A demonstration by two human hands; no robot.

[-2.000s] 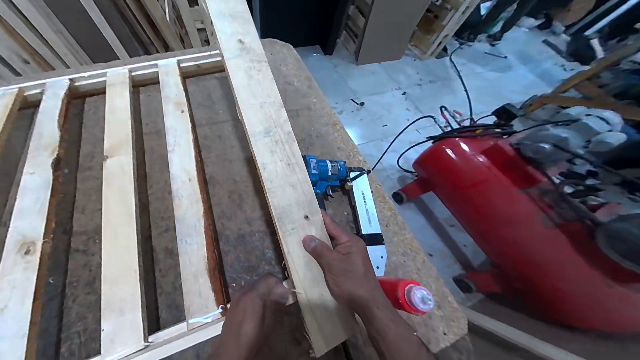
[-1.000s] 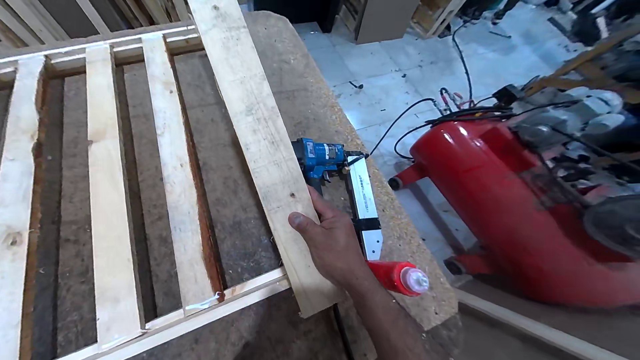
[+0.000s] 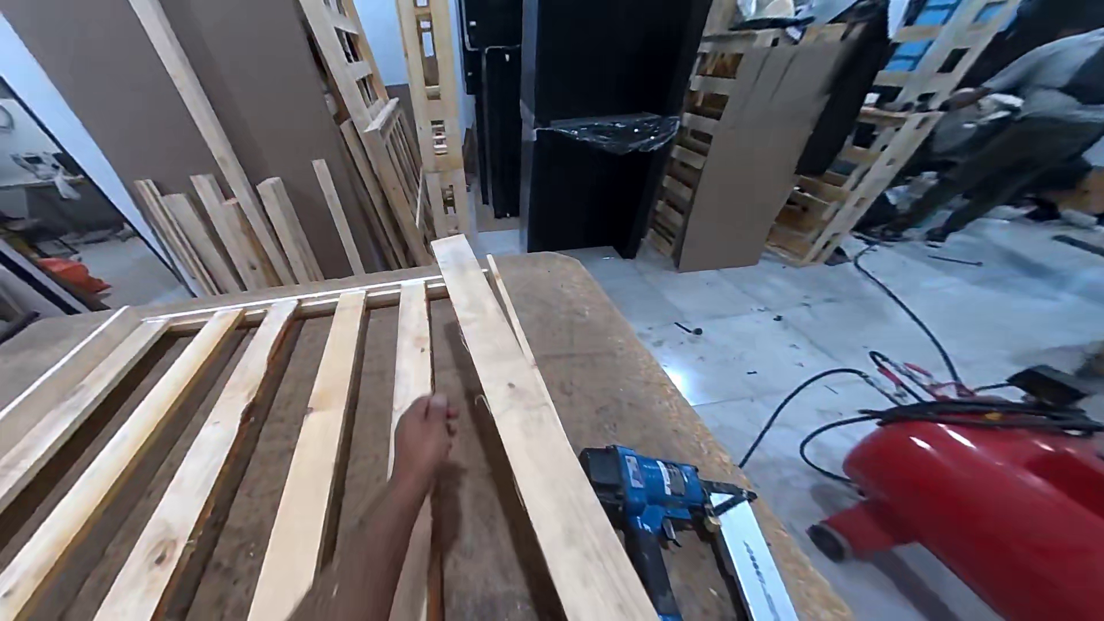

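Observation:
My left hand [image 3: 424,435] is raised over the slatted wooden frame, near its rightmost slat [image 3: 414,345]. Its fingers are curled in and nothing shows in them. Just right of the hand, a loose pale wooden board [image 3: 522,414] lies slanted across the frame's right end, with a thin splinter on its left edge. A narrower wood strip [image 3: 511,306] shows beside the board's far part. My right hand is out of view; the board's near end is cut off by the picture. A blue pneumatic nailer [image 3: 651,492] rests on the workbench, against the board's right side.
The workbench's right edge [image 3: 690,410] runs diagonally. Beyond it stand a red air compressor [image 3: 966,509] and a black hose [image 3: 914,319] on the tiled floor. Timber offcuts [image 3: 250,233], pallets and a black cabinet [image 3: 595,181] stand behind. A person [image 3: 1009,129] bends at the far right.
My right hand, on the board one second ago, is out of view. My left hand, low by the board two seconds ago, is now farther up over the slats. The view has tilted up strongly.

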